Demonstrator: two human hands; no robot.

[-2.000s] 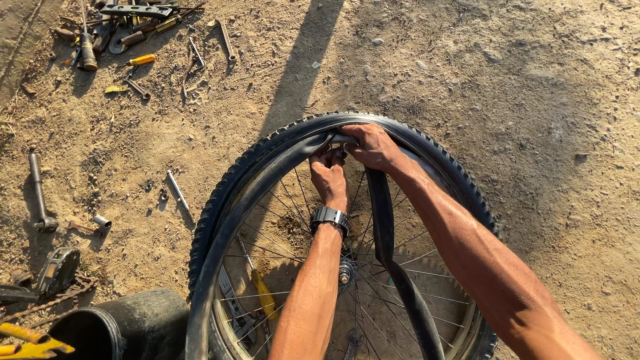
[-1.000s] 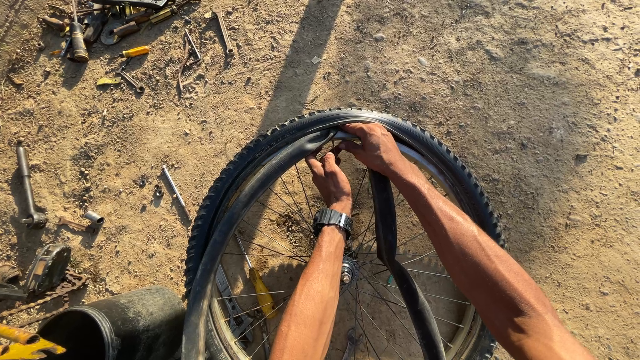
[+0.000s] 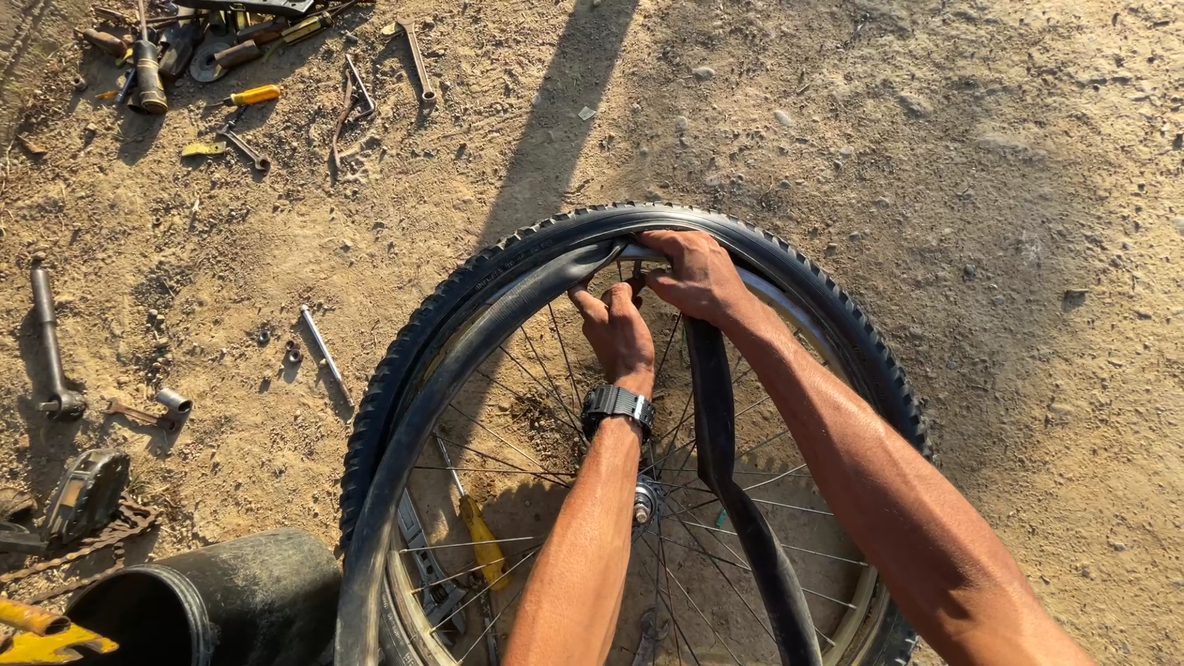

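Note:
A bicycle wheel with a knobby tire lies on the dirt. Its black inner tube hangs outside the tire along the left and across the spokes at the right of the hub. My left hand, with a watch on the wrist, is inside the rim at the top; its fingertips are near the valve area, and what they pinch is partly hidden. My right hand grips the rim and tube at the top, its fingers curled over the edge.
A black bucket lies on its side at lower left, near a pedal and chain. A yellow screwdriver and an adjustable wrench show beneath the spokes. Wrenches, a socket handle and other tools lie at left.
The fingers of my left hand have shifted slightly below the rim. My right hand stays at the top of the wheel.

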